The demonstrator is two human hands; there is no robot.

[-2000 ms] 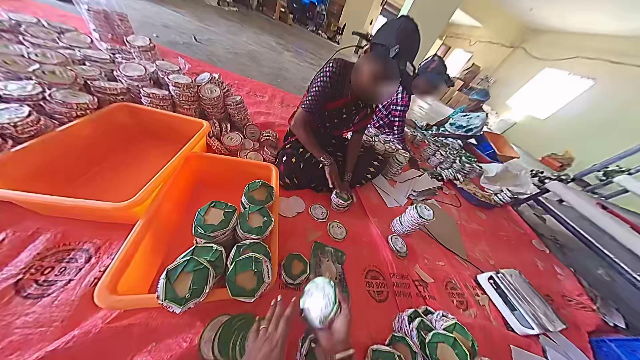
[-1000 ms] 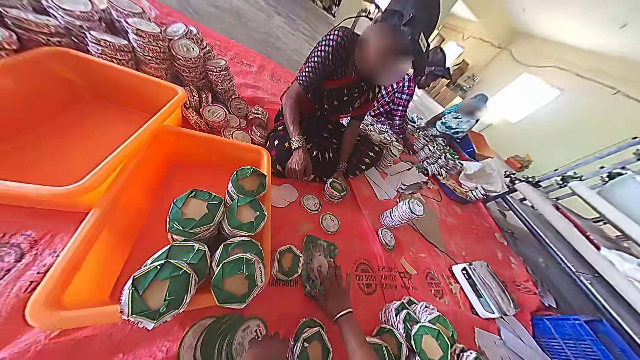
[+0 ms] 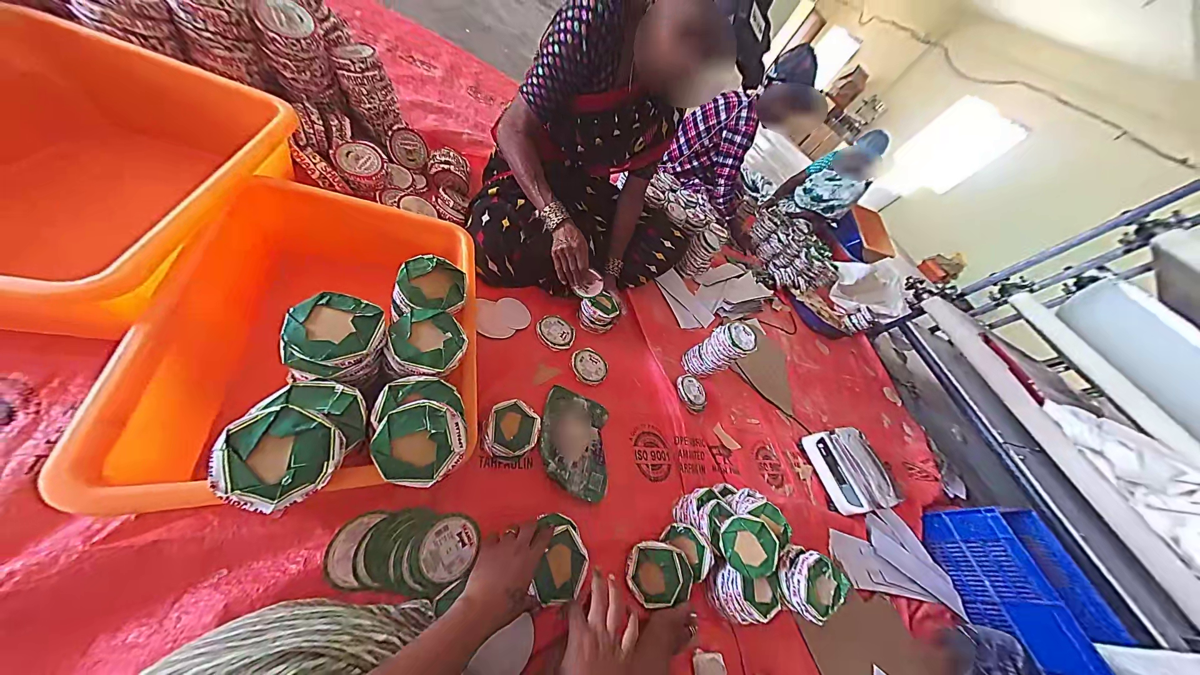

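My left hand [image 3: 506,567] grips the left edge of a round pack wrapped in green and white [image 3: 561,560], low in the middle. Just right of it my right hand [image 3: 600,623] has its fingers apart and holds nothing visible. Beyond the hands, a similar pack [image 3: 514,428] lies beside a crumpled green plastic packet [image 3: 574,445]. A leaning row of round labelled discs [image 3: 448,549] is left of my left hand. To the right of my right hand is a group of wrapped packs [image 3: 750,546]. A brown shape, perhaps another hand, is partly hidden beside my right hand.
An orange tub [image 3: 150,375] holds several wrapped packs, with another orange tub [image 3: 141,131] behind. A co-worker [image 3: 581,150] sits opposite, handling round pieces. Stacked rolls [image 3: 366,89] stand back left. At right are a digital scale [image 3: 837,472], cardboard pieces [image 3: 867,642] and blue crates [image 3: 994,562].
My right hand has left the green packet and come back beside my left hand. My left hand, low in the frame a second ago, is now on a wrapped pack. The co-worker's hand moved to the round pieces.
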